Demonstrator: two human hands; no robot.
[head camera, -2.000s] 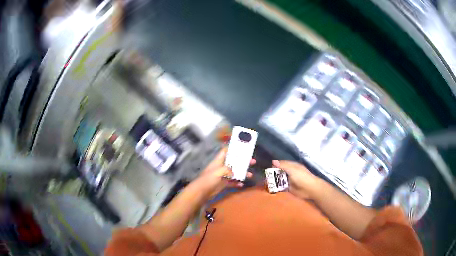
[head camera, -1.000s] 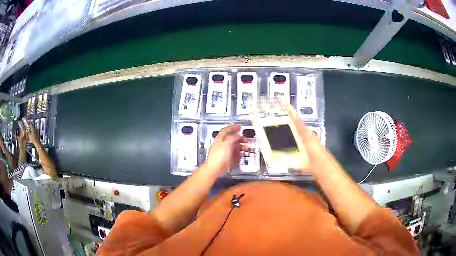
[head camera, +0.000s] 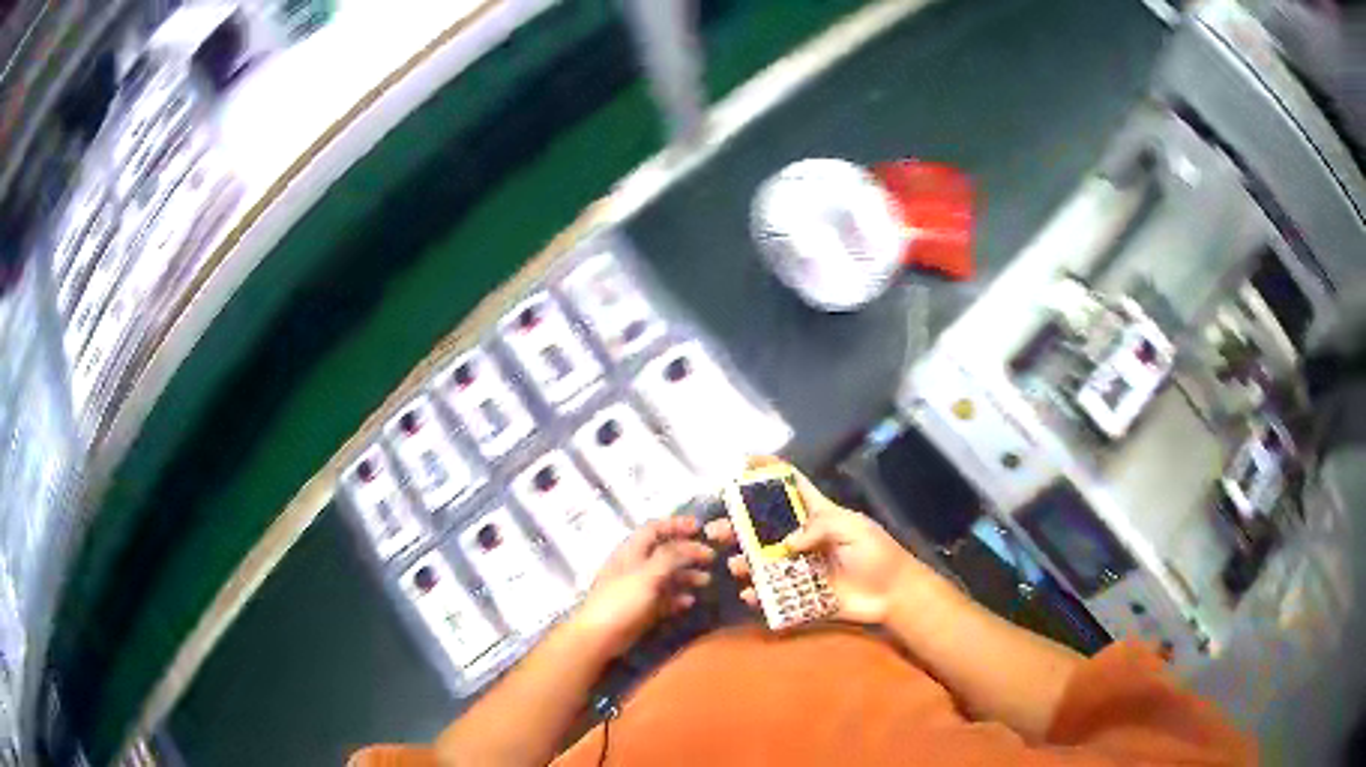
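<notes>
My right hand (head camera: 854, 562) holds a phone unit (head camera: 781, 543) with its front facing up: dark screen, yellow surround, pale keypad. My left hand (head camera: 647, 577) is just left of the phone, fingers apart and empty. The blister tray (head camera: 462, 682) lies at the left and centre on the dark green belt. It holds white phone units (head camera: 616, 457) in two rows, most with the dark oval of the back side showing. The view is somewhat blurred.
A white desk fan (head camera: 829, 235) and a red pouch (head camera: 932, 219) are beyond the tray. A bench-top machine (head camera: 1001, 430) is at the right, with white phone units (head camera: 1127, 375) on its bed. A pale edge rail (head camera: 635, 188) runs behind the tray, and a grey post stands at the top.
The view has swung right, so the tray now lies left and the right machine shows. My right hand has brought the phone down off the tray, towards my body. My left hand is off the tray.
</notes>
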